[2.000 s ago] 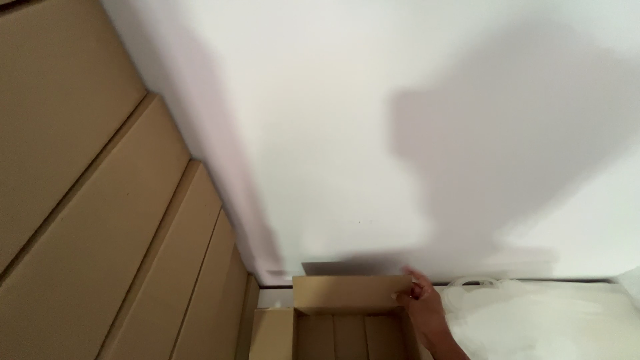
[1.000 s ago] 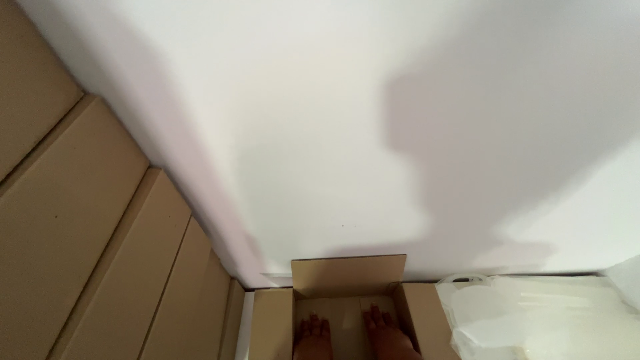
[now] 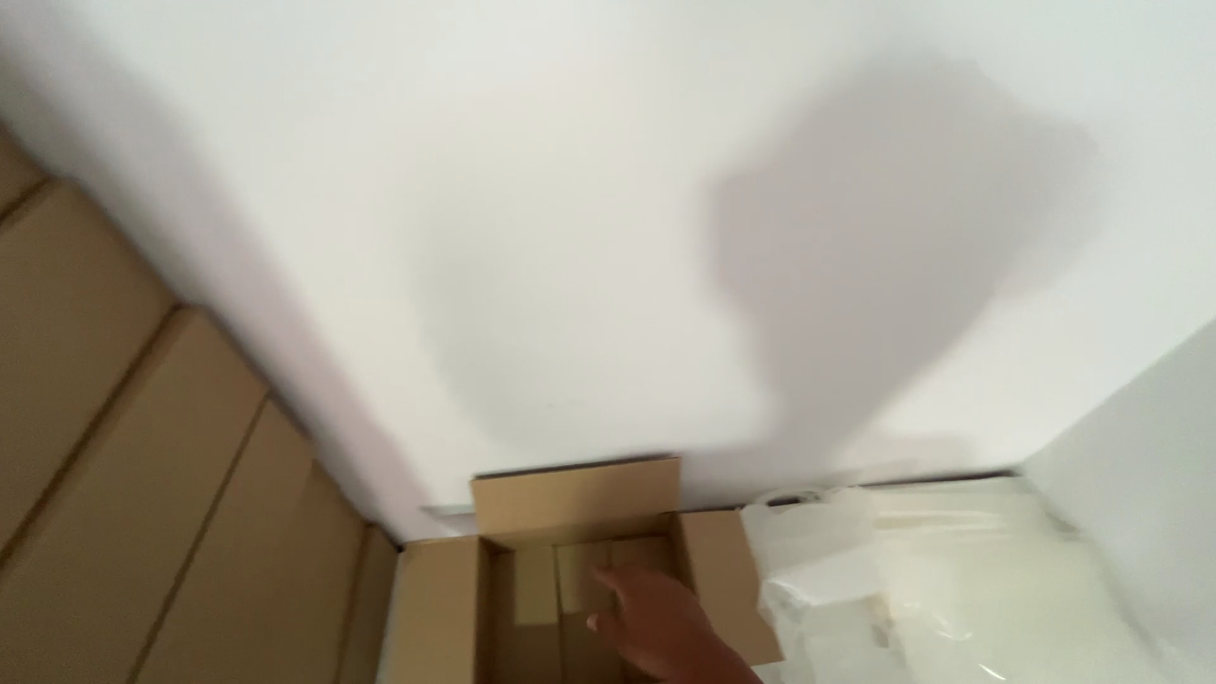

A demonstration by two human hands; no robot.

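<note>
An open cardboard box (image 3: 578, 502) stands at the bottom centre of the head view, its far flap up against the wall and its side flaps folded outward. Several smaller cardboard pieces, perhaps boxes (image 3: 535, 589), lie side by side inside it. Over them, within the box, is my right hand (image 3: 655, 617), thumb and forefinger apart and pointing left. Nothing shows between those fingers; whether they touch the cardboard cannot be told. My left hand is out of sight.
Large cardboard boxes (image 3: 190, 456) are stacked along the left. Translucent plastic bags or wrapping (image 3: 988, 570) lie right of the open box. Behind everything rises a white wall (image 3: 570, 237) bearing a shadow, and another wall meets it at the right.
One second ago both hands were down inside the box; now only my right hand shows there. The box's far flap, upright then too, was held by a hand two seconds ago.
</note>
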